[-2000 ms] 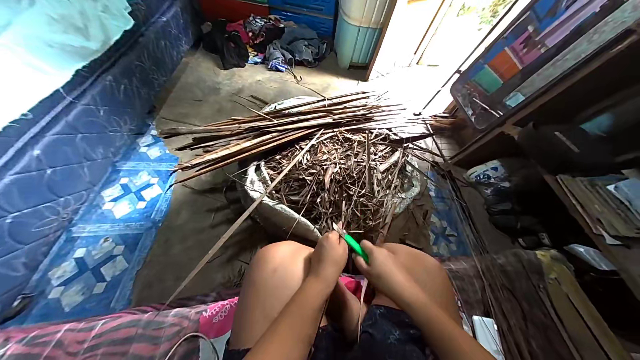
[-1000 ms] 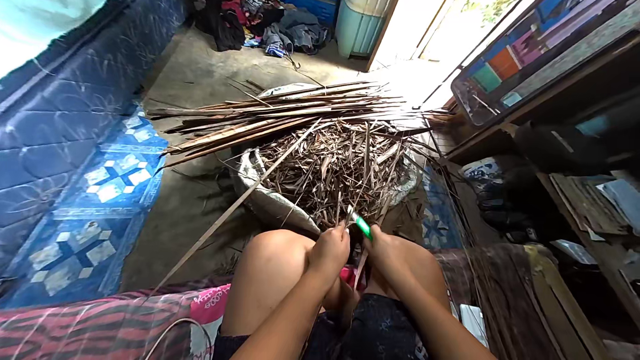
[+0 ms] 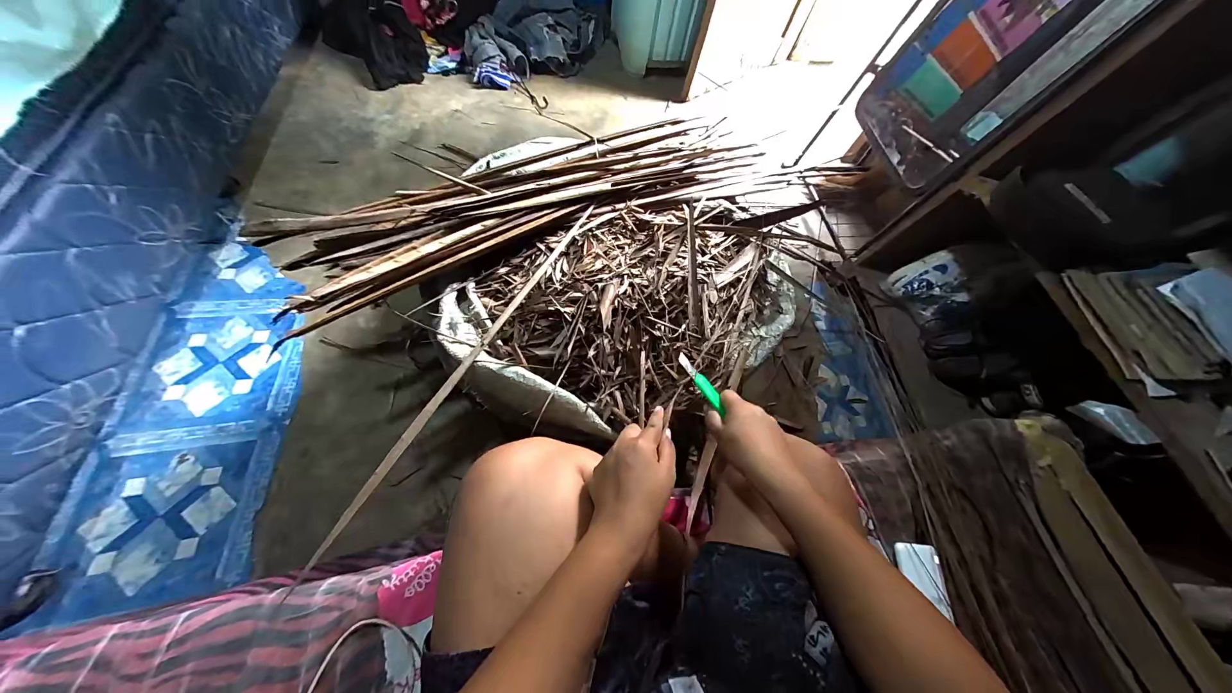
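Note:
My right hand [image 3: 749, 435] is closed around the green handle of a small knife [image 3: 705, 391], its pale blade pointing up and left over the heap. A dried leaf strip [image 3: 705, 472] passes beside that hand and down between my knees. My left hand [image 3: 633, 467], above my left knee, has its fingers closed around a thin dried piece whose tip barely shows. Just beyond both hands, cut dried leaf pieces [image 3: 616, 308] fill a white woven sack [image 3: 539, 390] with its rim rolled open. Long dried leaf strips [image 3: 500, 207] lie across the sack's far side.
One long strip [image 3: 433, 399] slants from the heap to the striped cloth [image 3: 192, 626] at lower left. A blue mattress [image 3: 115, 250] stands at the left, and clothes [image 3: 491, 43] lie on the floor ahead. Wooden shelves [image 3: 1136, 404] with papers and bags are at the right.
The hands were close together at the knife a second ago; now they are apart, with the knife blade clear of my left hand.

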